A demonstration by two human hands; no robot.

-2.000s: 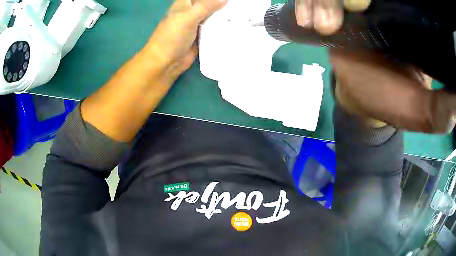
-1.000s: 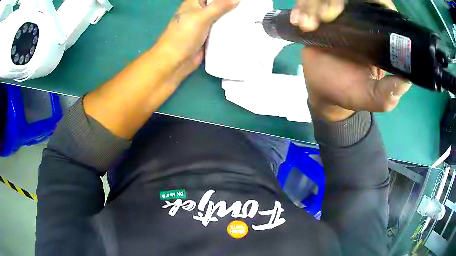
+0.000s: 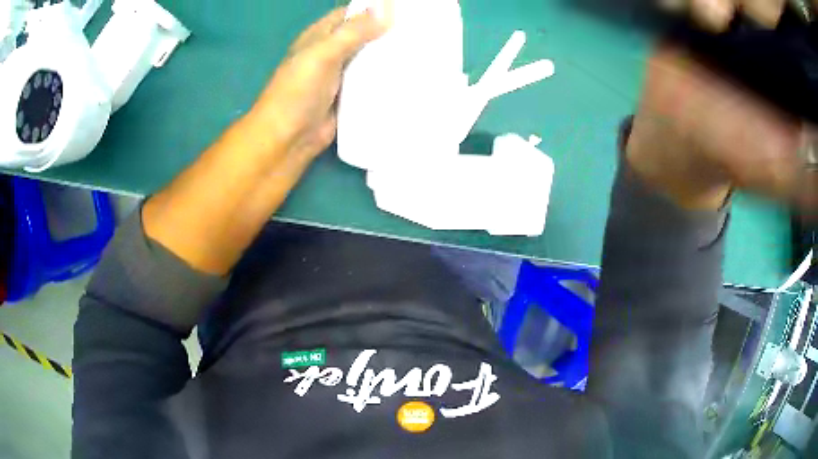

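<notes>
A white camera housing (image 3: 404, 99), overexposed, lies on the green bench in front of me. Its blocky bracket (image 3: 489, 193) extends to the right, and two thin antennas (image 3: 509, 72) stick out in a V. My left hand (image 3: 314, 81) grips the housing's left side; its fingertips are near the top edge of the picture. My right hand (image 3: 709, 116) is blurred at the upper right, away from the housing, and holds the black electric screwdriver (image 3: 762, 58), which is blurred and partly cut off by the picture's edge.
Another white camera unit (image 3: 76, 108) with a black LED face lies at the left bench edge. The green bench mat (image 3: 215, 54) runs across the top. Blue stools (image 3: 547, 314) stand below the bench edge. Equipment racks (image 3: 780, 368) are at the lower right.
The screwdriver and my right hand have moved right, away from the housing, uncovering the antennas and the bracket's end. The housing sits slightly further left in the picture, with my left hand still on it.
</notes>
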